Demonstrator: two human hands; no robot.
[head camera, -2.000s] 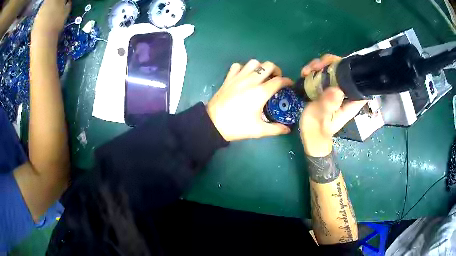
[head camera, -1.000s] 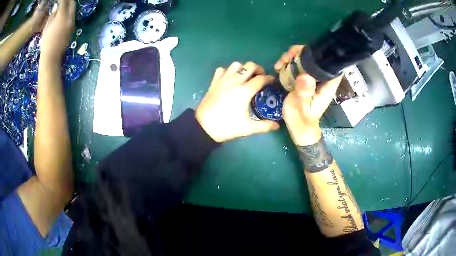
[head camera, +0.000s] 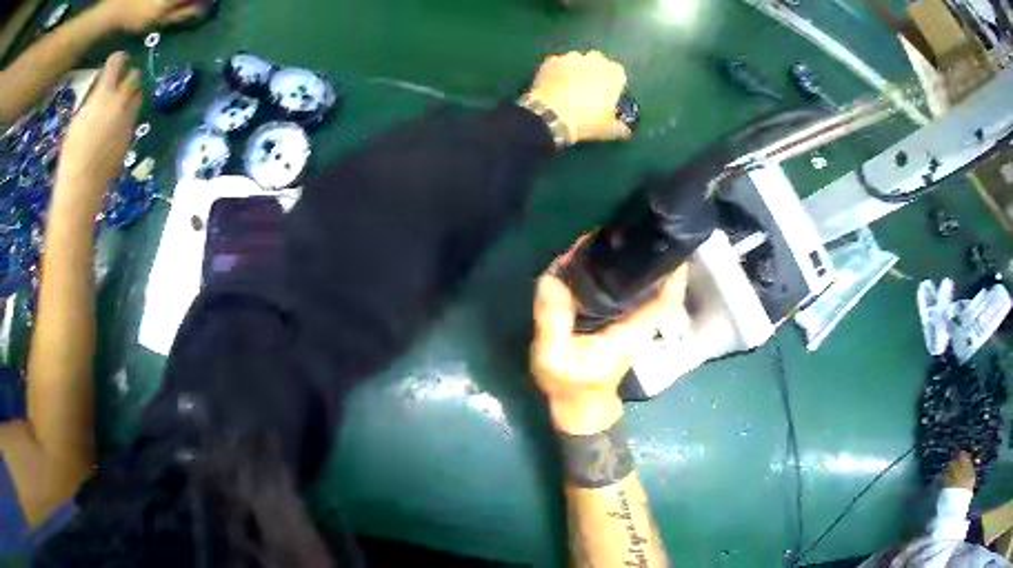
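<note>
My left hand [head camera: 578,94] is stretched out to the far side of the green bench [head camera: 455,399]. Its fingers are bent around a small dark round unit [head camera: 629,109], mostly hidden behind the hand. My right hand [head camera: 594,344] is wrapped around the thick black electric screwdriver [head camera: 639,250], left of the white-grey screw feeder [head camera: 711,311]. The screwdriver's tip is hidden.
White-faced round units [head camera: 278,154] stand at the left behind a phone [head camera: 244,239] on a white sheet [head camera: 167,283]. A neighbour's arms [head camera: 69,222] reach over blue boards. A grey metal arm [head camera: 911,166] and a dark parts pile [head camera: 958,416] are at the right.
My left hand has moved from beside the screwdriver to the far side of the bench. The blue-faced disc is no longer under the driver. The view has shifted, and more units and bench show.
</note>
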